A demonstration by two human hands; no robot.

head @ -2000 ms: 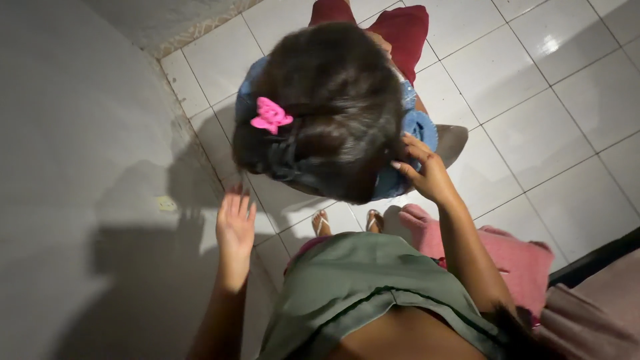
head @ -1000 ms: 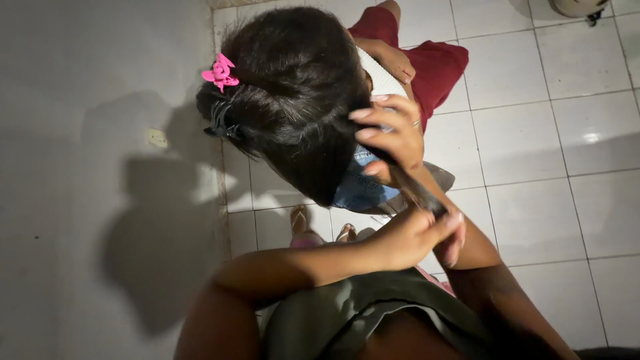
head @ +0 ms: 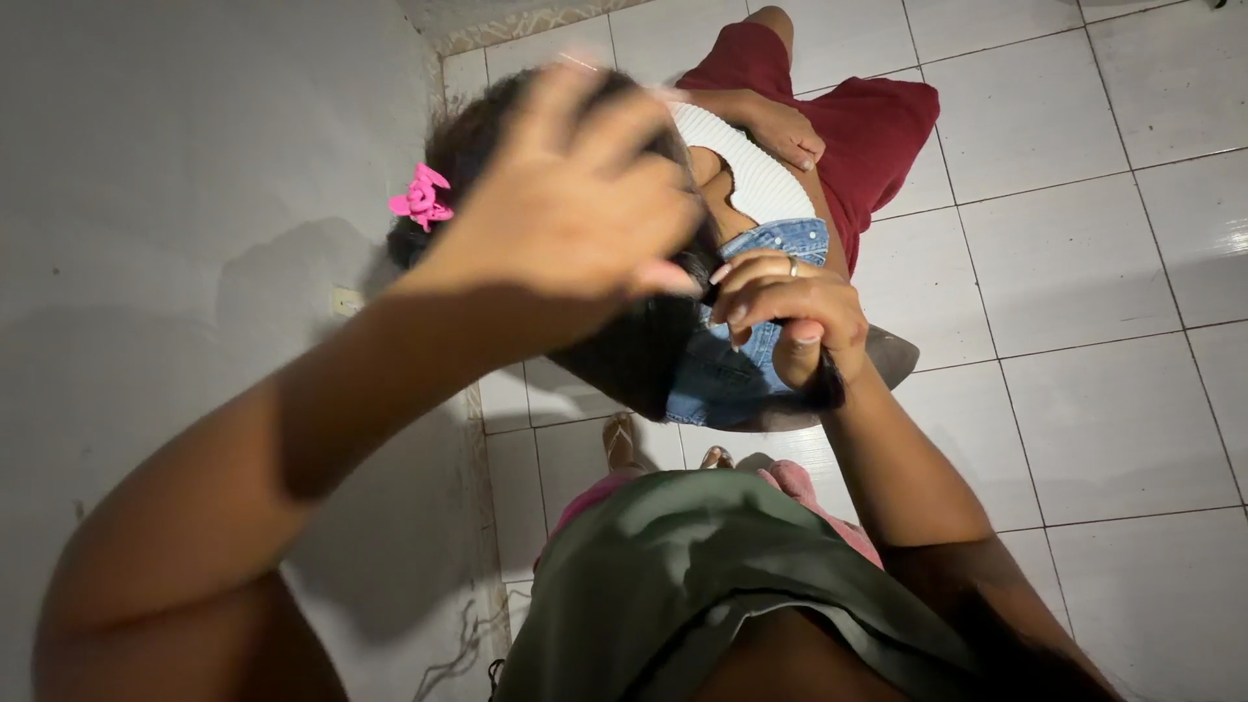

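Observation:
A seated person's dark hair (head: 634, 361) hangs down the back, with a pink hair clip (head: 422, 198) on the left side of the head. My left hand (head: 575, 195), blurred, is over the head with its fingers spread; whether it touches the hair is unclear. On the right, my right hand (head: 795, 307), with a ring on one finger, is closed around a lock of hair (head: 829, 382) whose end shows below the thumb. The person wears a white ribbed top (head: 765, 185), a blue denim garment (head: 717, 380) low on the body and dark red shorts (head: 868, 146).
A grey wall (head: 195, 146) with a small socket or plate (head: 346, 300) rises close on the left. White floor tiles (head: 1063, 253) lie to the right. A dark seat edge (head: 892, 353) shows beside the person, and pink cloth (head: 799, 485) is near my green garment (head: 721, 546).
My left hand has moved from beside my right hand, up and left over the person's head. My right hand was away from the lock's end at first, near the head's right side, and is now closed on hair.

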